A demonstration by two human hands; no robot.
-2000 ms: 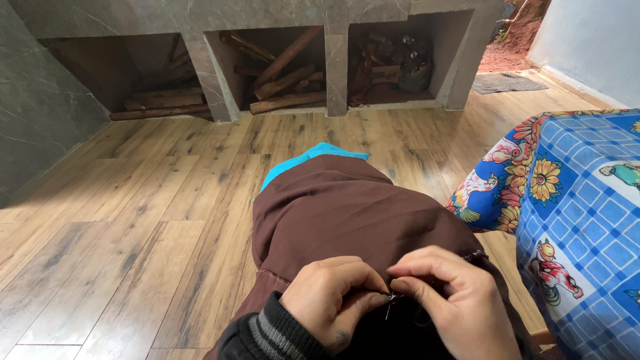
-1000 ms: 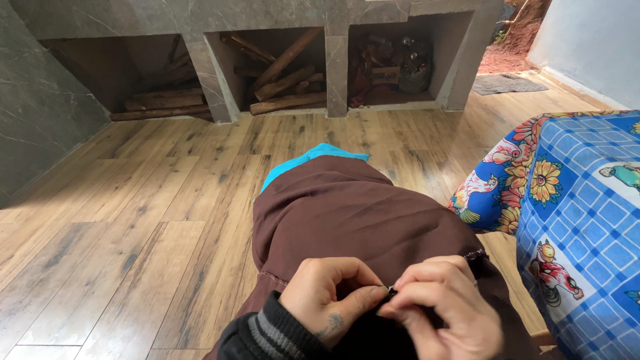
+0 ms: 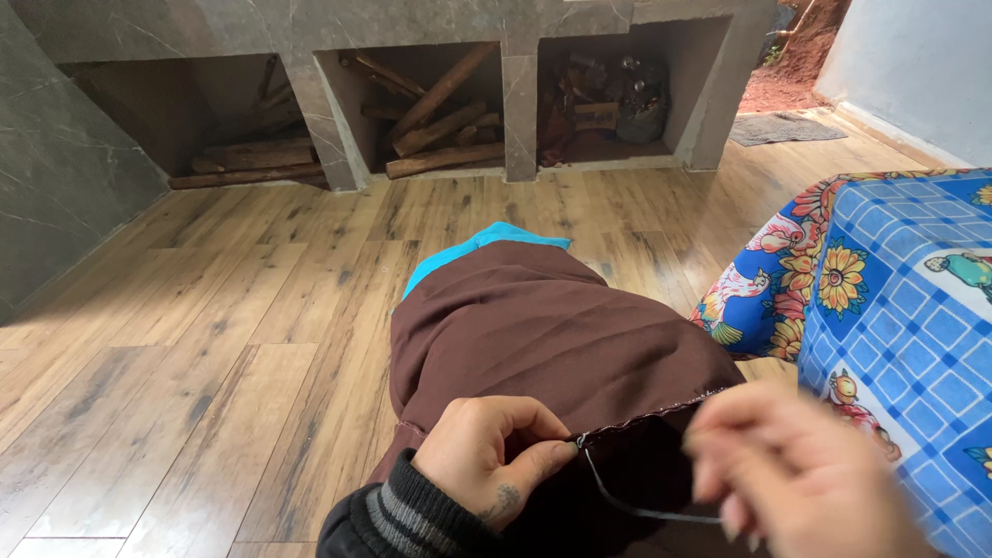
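Brown fabric point(image 3: 535, 333) with a bright blue piece point(image 3: 480, 239) at its far end lies across the lap. My left hand point(image 3: 496, 457), in a dark cuff with grey stripes, pinches the fabric's stitched edge point(image 3: 651, 415) between thumb and forefinger. From that pinch a light thread point(image 3: 620, 502) curves down and right toward my right hand point(image 3: 783, 465), which is raised and blurred by motion. The fingers of the right hand are bent together at the thread's far end; whether a needle is among them cannot be made out.
A table with a blue checked, flowered cloth point(image 3: 899, 310) stands close on the right. Ahead, a grey stone-clad counter point(image 3: 418, 23) has recesses holding firewood point(image 3: 446, 124) and mixed items. A mat point(image 3: 787, 129) lies by the doorway, on the wood-look floor point(image 3: 194, 349).
My right hand has moved right, away from my left hand, and a length of thread now shows between them. My left hand still pinches the fabric edge at nearly the same spot.
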